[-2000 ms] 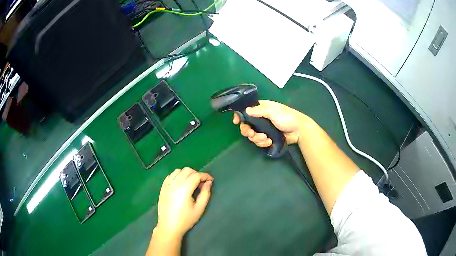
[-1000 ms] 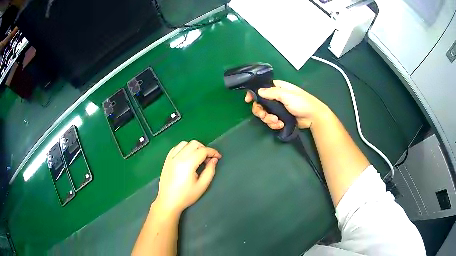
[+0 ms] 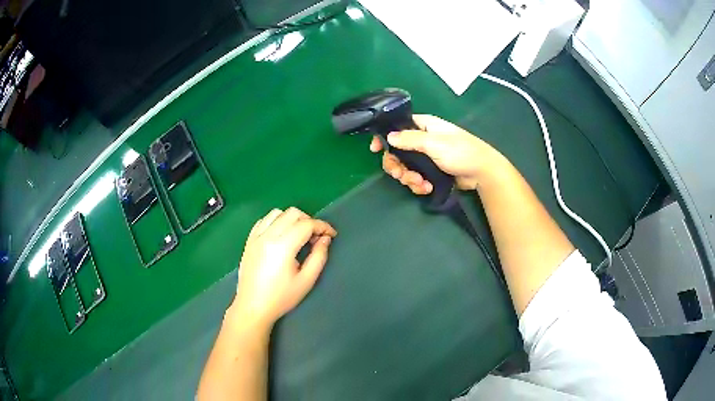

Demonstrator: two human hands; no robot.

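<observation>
My right hand (image 3: 451, 155) is shut around the grip of a black handheld barcode scanner (image 3: 371, 112). The scanner's head points left above the green conveyor belt (image 3: 274, 145), and its black cable (image 3: 478, 235) runs down to the right. My left hand (image 3: 278, 257) rests loosely curled at the belt's near edge, with nothing visible in it; its palm is hidden. Two phone mid-frames (image 3: 177, 153) lie side by side on the belt, left of my hands. Another pair of mid-frames (image 3: 74, 240) lies further left. Each has a dark block at its upper end and a small white dot lower down.
A dark green mat (image 3: 376, 305) lies nearest me. A large black block (image 3: 133, 59) stands beyond the belt's pale rail (image 3: 200, 74). At upper right are a white sheet (image 3: 447, 35) and a white box-shaped device (image 3: 546, 35). A thick white cable (image 3: 549, 153) curves down beside my right arm.
The mid-frames have shifted left and down in view, away from the scanner. The scanner rose, then moved slightly left. My left hand is a little higher in view and stays curled.
</observation>
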